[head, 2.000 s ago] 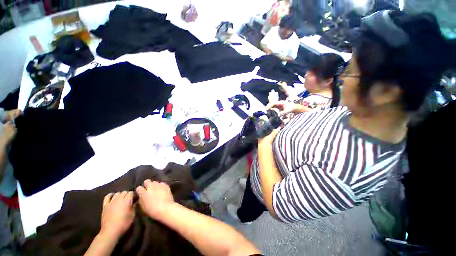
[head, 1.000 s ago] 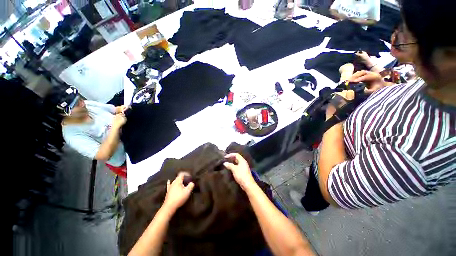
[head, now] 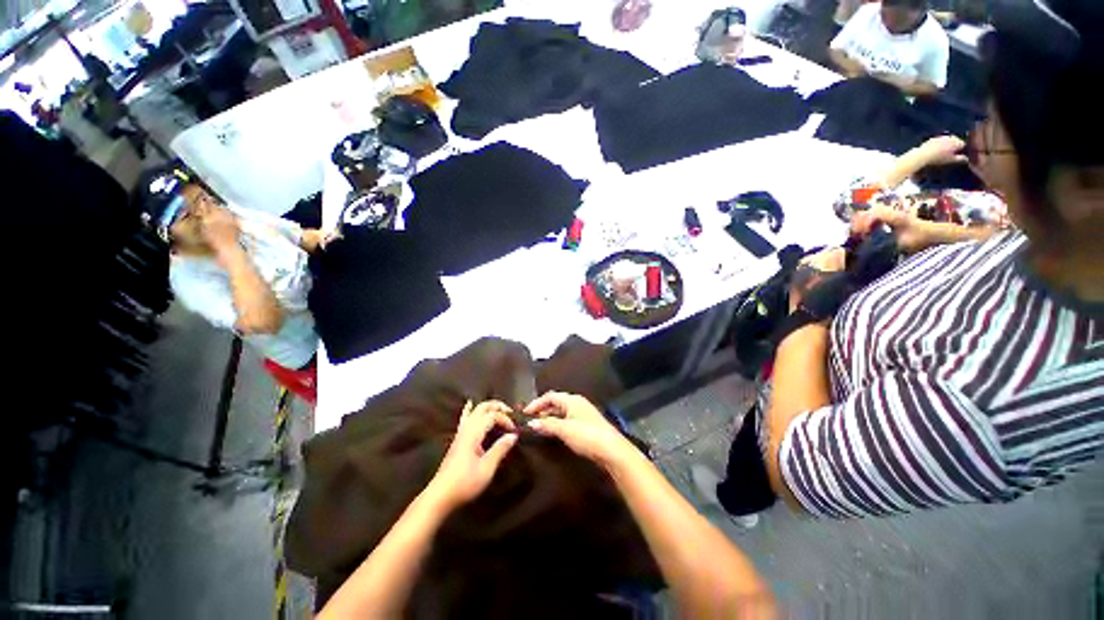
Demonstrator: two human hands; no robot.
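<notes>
A brown garment heap [head: 387,472] lies over the near end of the white table [head: 381,385] in front of me and hangs past its edge. My left hand [head: 482,451] and my right hand [head: 575,426] are bare and close together on top of it. Their fingertips pinch the brown cloth between them. The exact spot they hold is small and partly hidden by the fingers.
Black garments [head: 490,206] and a round dark tray [head: 633,290] with red spools lie on the table. A person in a striped shirt [head: 932,375] stands close at right. A seated person [head: 248,260] is at left, another [head: 893,49] at far right. Dark hung garments [head: 73,267] are at far left.
My hands were apart on the brown cloth and have come together, pinching it. The cloth's top has shifted. The seated person at left has raised a hand to the face.
</notes>
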